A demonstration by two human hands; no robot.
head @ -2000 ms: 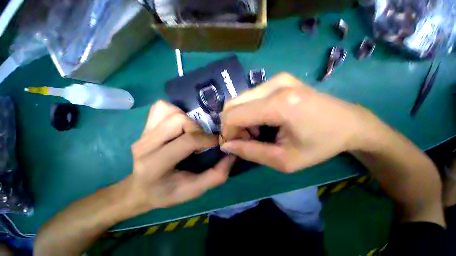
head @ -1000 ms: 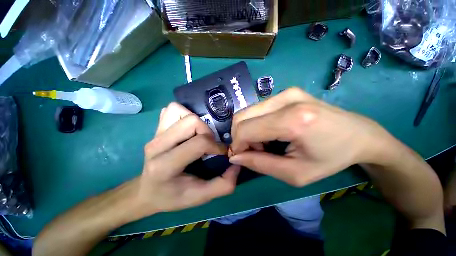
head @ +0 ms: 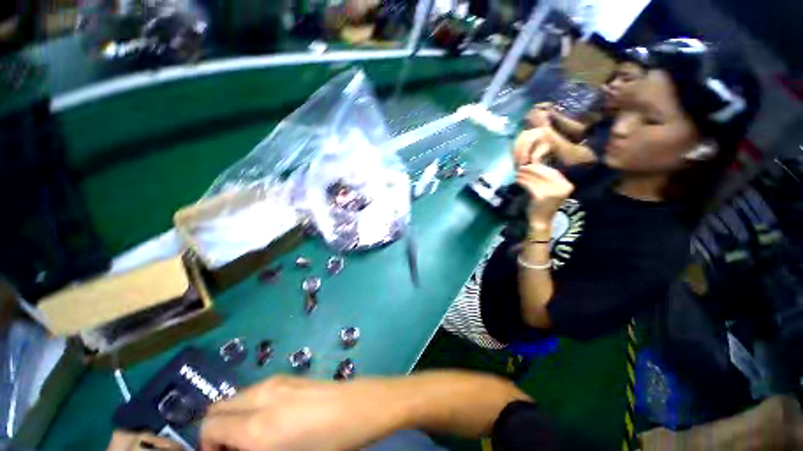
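The black fixture plate with white lettering lies at the lower left, with a dark housing on its raised nest. My right hand is over the plate's near right part. Its fingertips are low and blurred, and I cannot tell whether they hold anything. My left hand shows only as a small part at the bottom edge, left of my right hand. Its fingertips and anything in them are cut off or hidden.
Several small housings lie right of the plate. Open cartons stand behind it. A clear bag of housings and a dark slim tool lie beyond. A person works at the bench on the right.
The view has swung right and up, so the fixture and my hands now sit at the lower left. The neighbouring person has come into view; the glue bottle has left it.
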